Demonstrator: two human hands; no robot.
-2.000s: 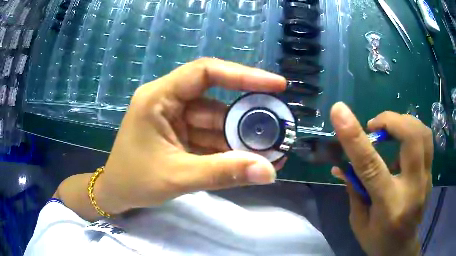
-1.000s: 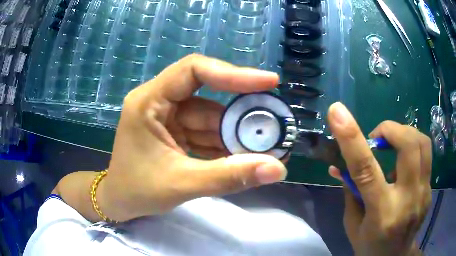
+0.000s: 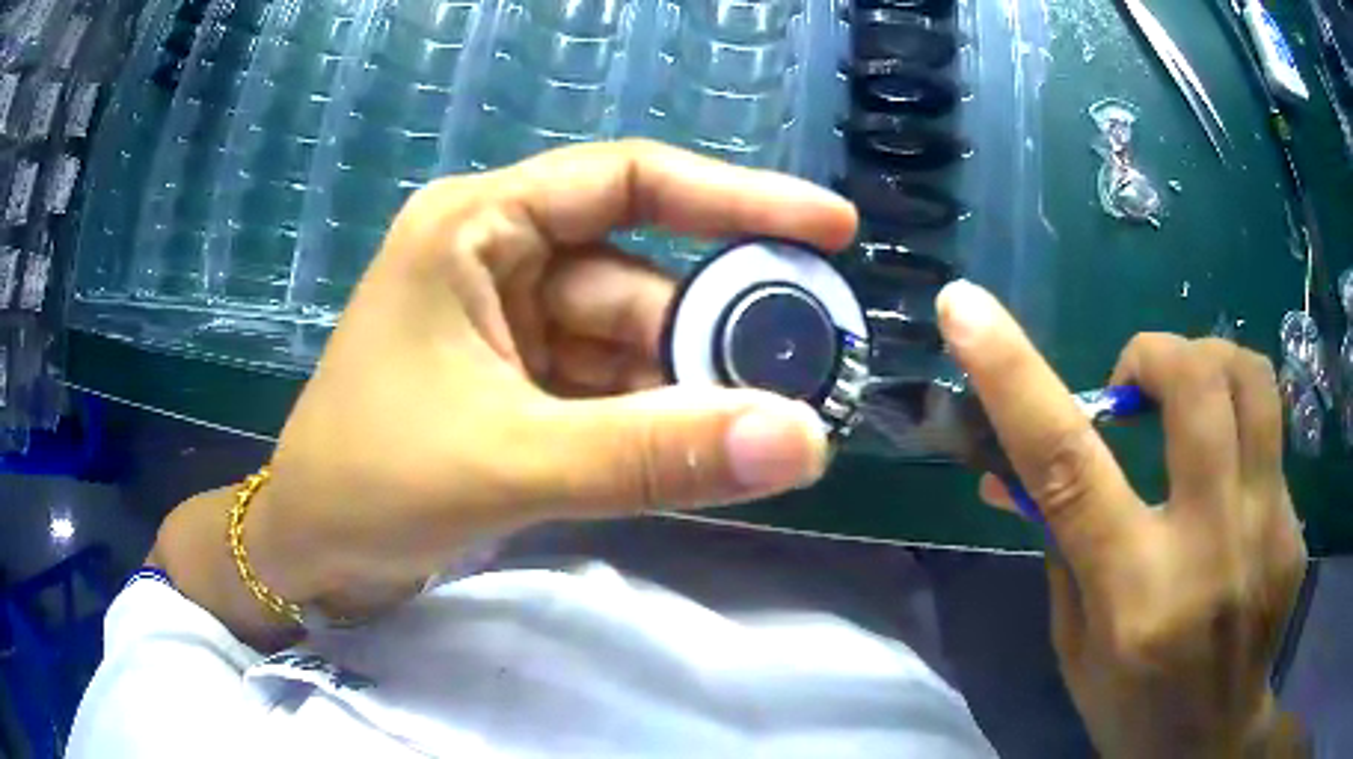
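Note:
My left hand (image 3: 490,356) holds a round driver unit (image 3: 779,341) between thumb and fingers. The unit has a black rim, a pale ring and a dark round centre facing me. Small silver terminals (image 3: 846,389) sit at its right edge. My right hand (image 3: 1157,519) holds blue-handled side cutters (image 3: 1105,402). The cutters' blurred dark jaws point left and reach close to the terminals; whether they touch cannot be told. My right index finger lies over part of the cutters.
A large clear blister tray (image 3: 371,178) lies on the green mat (image 3: 1172,289). One row holds black discs on edge (image 3: 902,141). Tweezers (image 3: 1180,67), a crumpled clear plastic scrap (image 3: 1125,166) and a white-bodied tool (image 3: 1269,52) are at upper right. Clear pieces (image 3: 1303,363) lie at far right.
The driver unit has tilted and shifted slightly up in my left hand, its centre now dark instead of silver. My right index fingertip has moved a little left and up. Both hands keep their holds.

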